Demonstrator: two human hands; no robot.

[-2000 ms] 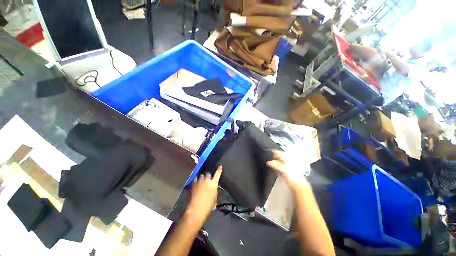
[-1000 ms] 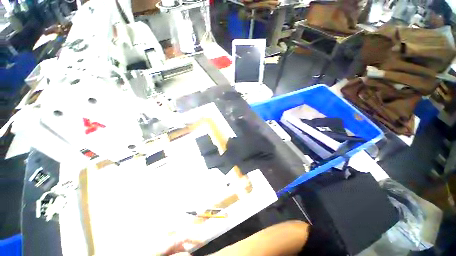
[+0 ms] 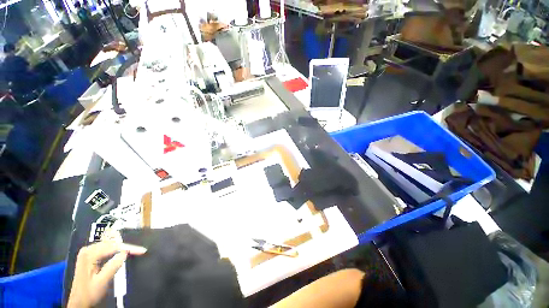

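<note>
A black fabric panel (image 3: pixel 180 264) lies over the lower left of the white template (image 3: pixel 343 231). My left hand (image 3: pixel 99 271) is at the panel's left edge, with a fingertip over the fabric and the edge between its fingers. My right forearm comes in at the bottom centre; the hand itself is cut off by the lower edge. Snips and a slim orange tool (image 3: pixel 280 248) lie on the template. A small dark piece sits in the white label frame (image 3: pixel 223 185) beside the sewing machine head (image 3: pixel 162 135). Small black pieces (image 3: pixel 278 180) lie at the template's right.
Loose labels (image 3: pixel 97 200) lie at the table's left. A black pile (image 3: pixel 328 185) is on the dark table. A blue bin (image 3: pixel 385 129) with boxes and fabric stands at the right, with large black panels (image 3: pixel 445 264) in front. A screen unit (image 3: pixel 328 87) stands behind.
The view has swung left from the panel pile to the machine. A black panel now lies over the template's lower left, where none showed a second ago. My left hand has come to its edge.
</note>
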